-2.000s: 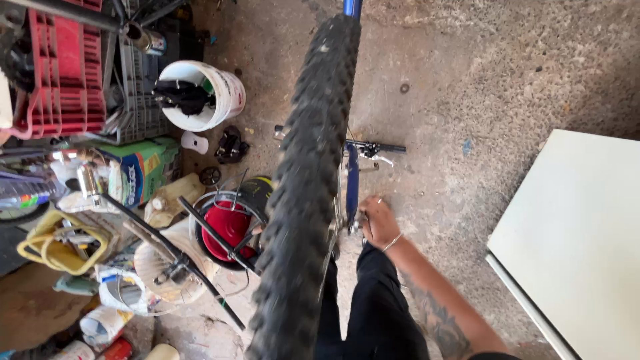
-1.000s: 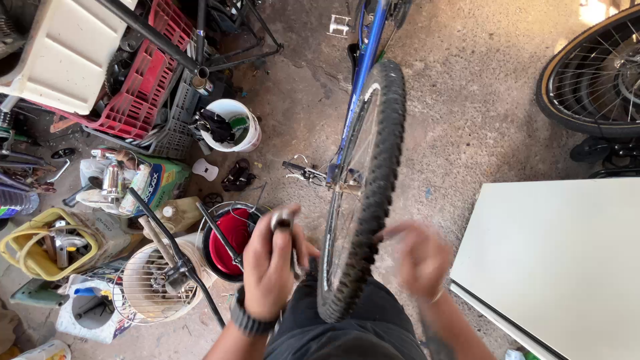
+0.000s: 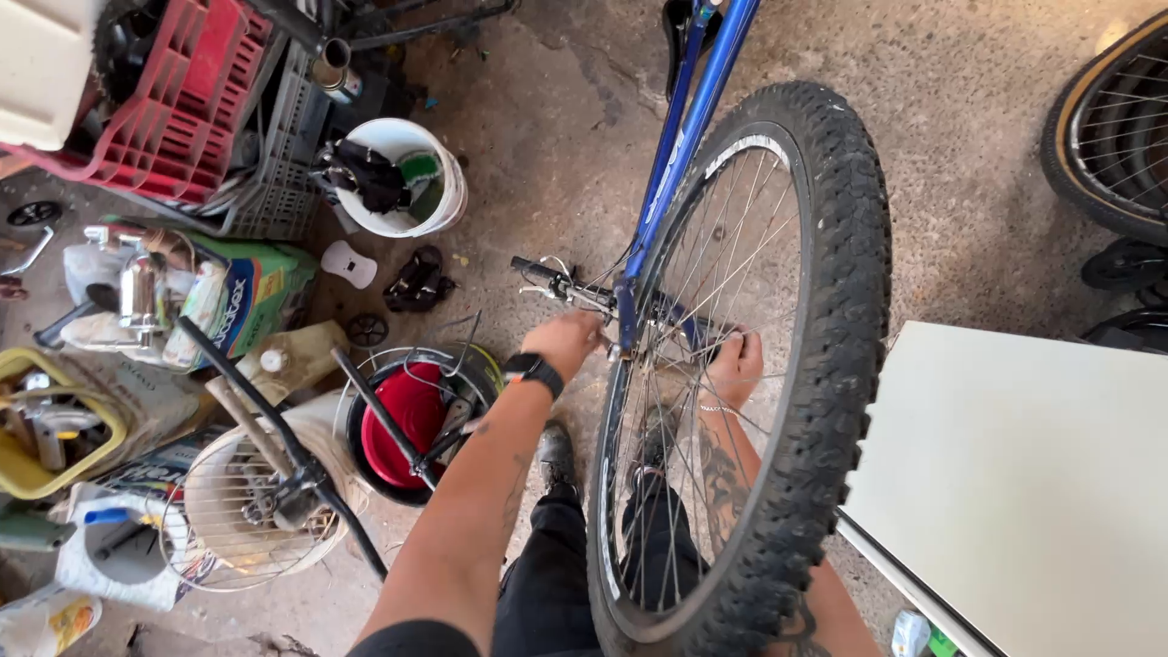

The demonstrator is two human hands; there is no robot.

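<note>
A bicycle wheel with a knobby black tire [image 3: 844, 274] stands upright before me, its hub between the ends of the blue fork [image 3: 628, 315]. The blue frame tube [image 3: 698, 100] rises beyond it. On the wheel's left, my left hand [image 3: 568, 339] is at the hub axle end; its fingertips are partly hidden, and whether it grips something is unclear. My right hand [image 3: 733, 370] shows through the spokes on the other side, fingers curled near the other blue fork leg [image 3: 684, 324]. The handlebar with a black grip [image 3: 538, 267] lies low, past my left hand.
To the left stand a white bucket [image 3: 456, 196], a black bucket with a red thing [image 3: 401, 424], a wire basket [image 3: 182, 520], a yellow container [image 3: 114, 447] and a red crate [image 3: 173, 119]. A white panel [image 3: 1022, 484] is at the right, below spare wheels [image 3: 1063, 137].
Both hands have moved from near the tire's lower part to the hub area, one on each side of the wheel. The view has shifted.
</note>
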